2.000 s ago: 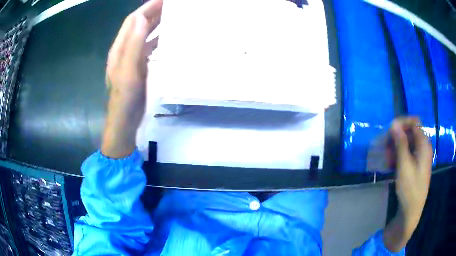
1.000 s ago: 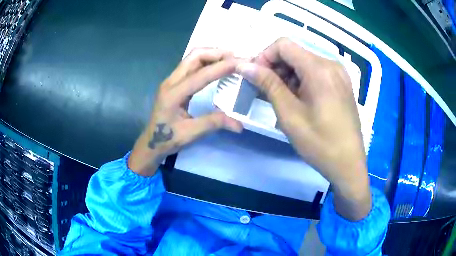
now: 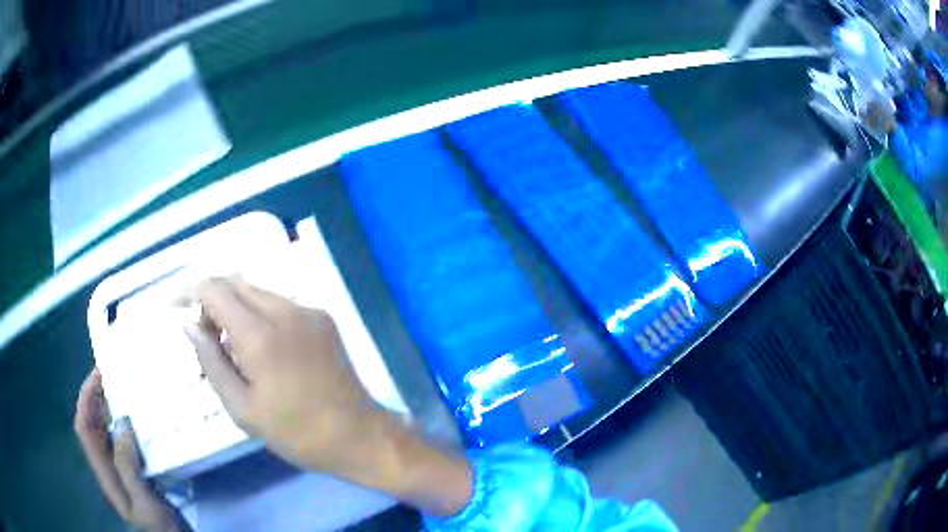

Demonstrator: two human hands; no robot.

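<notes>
The white plastic housing (image 3: 166, 400) lies at the lower left on a white mat (image 3: 348, 333), its looped handle on the far side. My left hand (image 3: 120, 457) holds the housing's left edge, partly hidden behind it. My right hand (image 3: 286, 364) is over the housing with fingertips bent together near its surface; whether they hold anything is too blurred to tell. A grey pad (image 3: 551, 402) lies on the near end of the left blue strip (image 3: 442, 260). Small grey pieces (image 3: 665, 330) sit in rows near the end of the middle blue strip (image 3: 572, 213).
A third blue strip (image 3: 665, 182) lies farther right. A white sheet (image 3: 130, 156) lies on the green belt (image 3: 416, 68) beyond the pale rail (image 3: 457, 102). A dark ribbed crate (image 3: 821, 358) stands beside the bench. Another person's blue sleeve (image 3: 928, 151) shows at upper right.
The view has swung right, showing the strips fully. My left hand has moved from beside my right fingers to the housing's left edge. My right hand has come down over the housing.
</notes>
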